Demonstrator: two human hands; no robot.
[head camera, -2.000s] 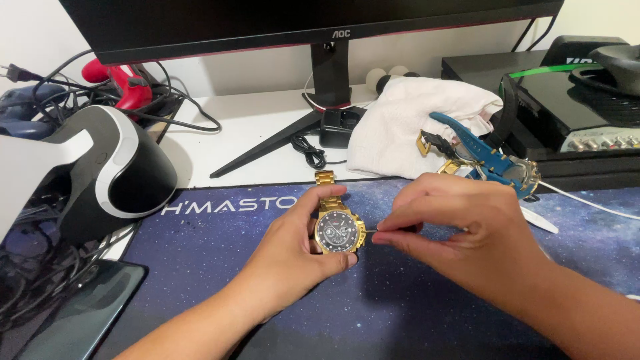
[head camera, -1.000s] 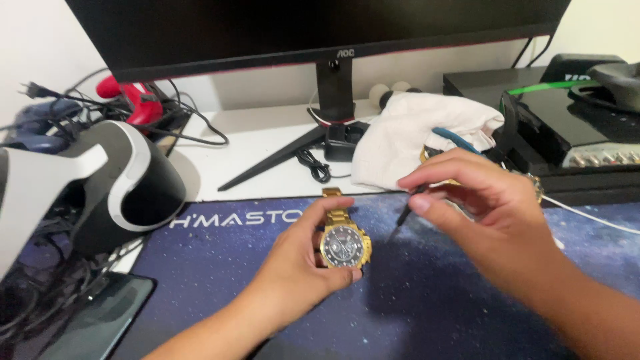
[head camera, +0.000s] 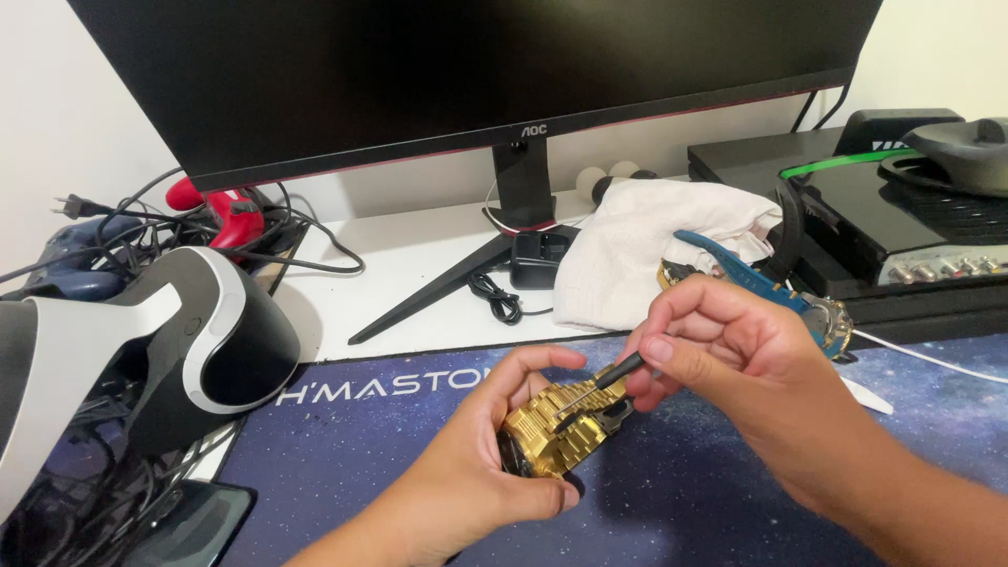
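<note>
My left hand (head camera: 492, 449) grips a gold metal wristwatch (head camera: 555, 417) above the desk mat, with its gold link bracelet turned toward the camera and the dial facing away at the lower left. In my right hand (head camera: 724, 354), between thumb and fingers, is a small black-handled screwdriver (head camera: 619, 372). Its thin metal shaft points down and left over the bracelet links; whether the tip touches them I cannot tell. Behind my right hand, a watch with a blue strap (head camera: 736, 264) leans by a white cloth (head camera: 630, 252), and part of another gold watch shows there.
A dark blue starry desk mat (head camera: 339, 472) lies under my hands. An AOC monitor (head camera: 504, 71) stands behind, near a black charger (head camera: 537, 258). At left are a VR headset (head camera: 236, 339), a red game controller (head camera: 236, 220), cables and a phone (head camera: 197, 524). Black electronic boxes (head camera: 929, 228) are at right.
The watch has been turned from dial toward the camera to bracelet toward the camera. My right hand has brought the screwdriver over the links; a second ago it was held off to the watch's right.
</note>
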